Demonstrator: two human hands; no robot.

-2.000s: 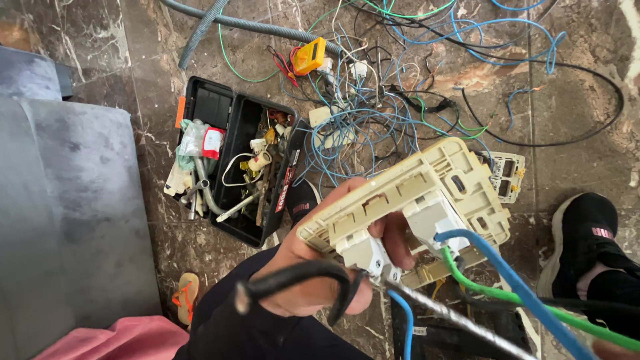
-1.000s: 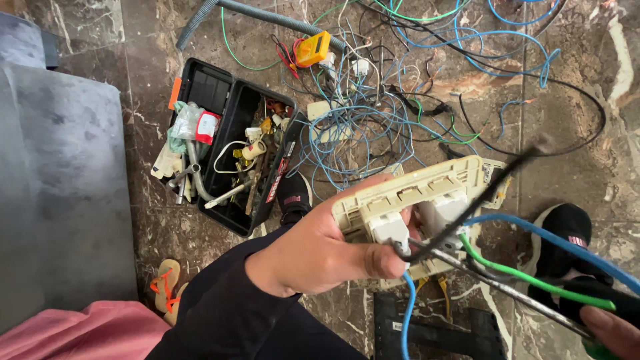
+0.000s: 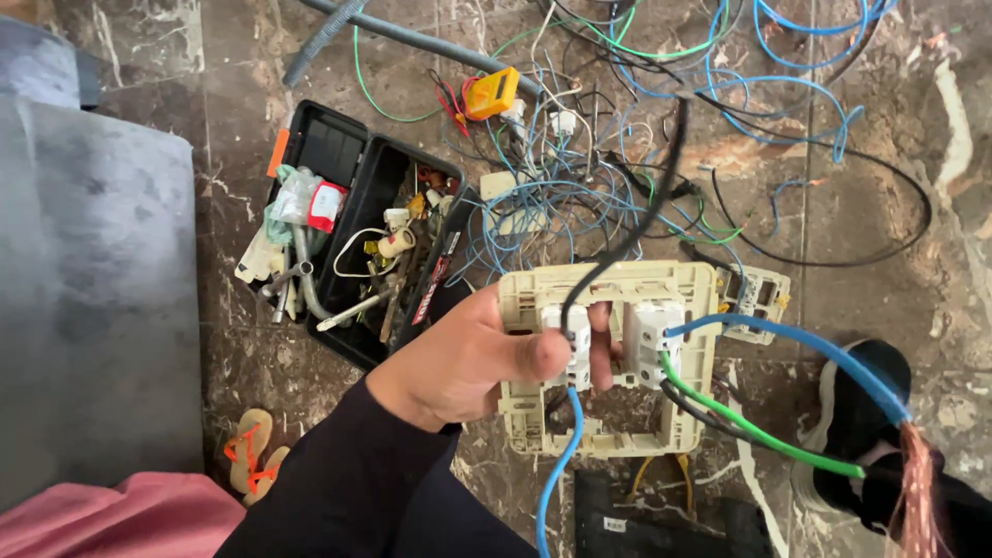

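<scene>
My left hand (image 3: 480,356) grips a cream plastic wall-plate frame (image 3: 608,446) by its left side, thumb against a white electrical module (image 3: 575,372). A black wire (image 3: 643,225) rises from this module and a blue wire (image 3: 559,473) hangs below. From the second white module (image 3: 655,345), at the frame's right, run a thicker blue wire (image 3: 783,329), a green wire (image 3: 759,426) and a dark wire. The blue one ends in frayed bare copper strands (image 3: 917,488). My right hand is not in view; a dark shape at the lower right edge is unclear.
An open black toolbox (image 3: 360,232) with fittings lies left of tangled wires (image 3: 550,209) and a yellow multimeter (image 3: 492,93). Another frame (image 3: 759,302) lies beyond mine. A shoe (image 3: 860,403) is at right, sandals (image 3: 252,449) at lower left, a grey padded surface (image 3: 101,294) at far left.
The right hand and the screwdriver, seen at lower right a second ago, are out of view. The frame in my left hand has turned to face the camera more squarely.
</scene>
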